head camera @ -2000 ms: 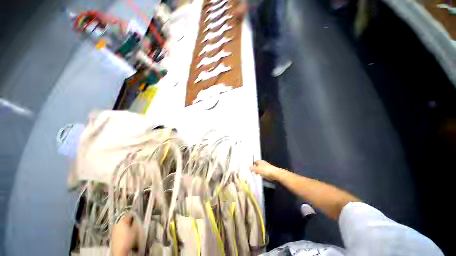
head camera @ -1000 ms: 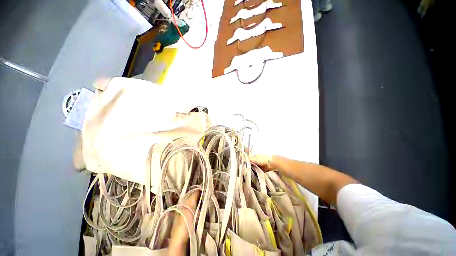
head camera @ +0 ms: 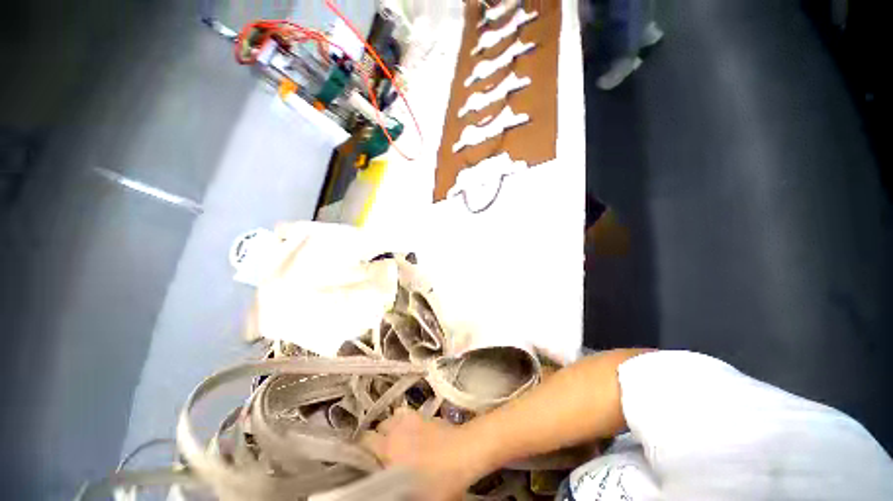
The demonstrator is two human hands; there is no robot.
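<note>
The beige bag handles (head camera: 284,367) form large loops at the lower left, blurred near the bottom edge. A crumpled beige bag body (head camera: 328,294) lies behind them on the white table. My right hand (head camera: 416,450) is low in the middle, among the handles, with my bare forearm coming from the right. It is blurred and its fingertips are hidden, so its grip is unclear. My left hand is not in view. The stacked bag bodies are mostly hidden under the handles and my right arm.
White curved pieces (head camera: 494,124) lie in a row on a brown sheet (head camera: 544,127) farther up the white table (head camera: 514,264). A tool with red hoses (head camera: 294,64) is at the upper left. A person's feet (head camera: 627,67) are in the dark aisle at the upper right.
My right hand has moved left and down across the pile. The handle loops now spread and tilt to the left. My left hand has gone out of sight.
</note>
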